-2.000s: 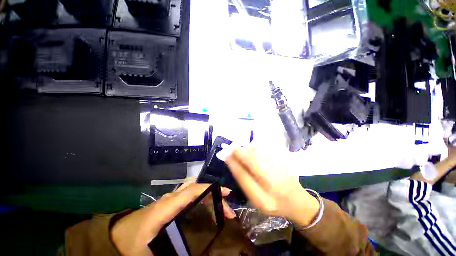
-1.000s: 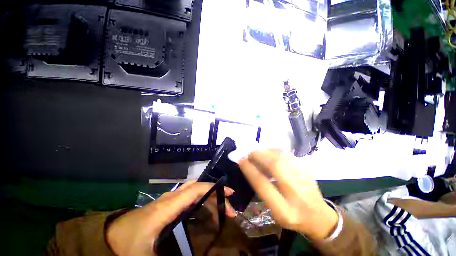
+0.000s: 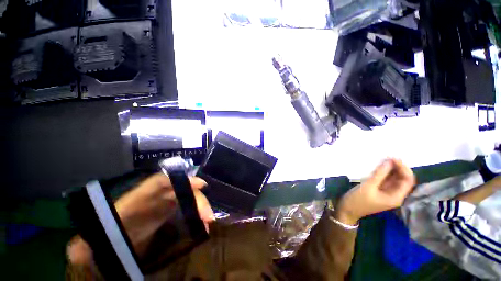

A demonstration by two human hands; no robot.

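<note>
My left hand (image 3: 154,206) holds a front panel (image 3: 112,230), a black frame with a pale strip, tilted at the lower left. A shiny clear patch shows by its fingertips. A black display unit (image 3: 237,169) with a dark screen lies tilted at the table edge, overlapping the corner of the film-wrapped panels; my left fingertips are beside it, contact unclear. My right hand (image 3: 382,186) is off to the right, fingers curled in, with nothing visible in it. A small clear glint (image 3: 321,185) shows on the green edge.
Film-wrapped panels (image 3: 170,156) lie behind the display unit. A grey screwdriver (image 3: 305,112) lies on the white surface, with black units (image 3: 373,90) to its right. Foam trays (image 3: 118,60) hold housings at the left. Crumpled film (image 3: 296,228) is below the edge. A person's striped sleeve (image 3: 467,225) is at right.
My right hand has left the display unit and moved right. The unit now lies flatter with its screen visible. My left hand and panel have moved left.
</note>
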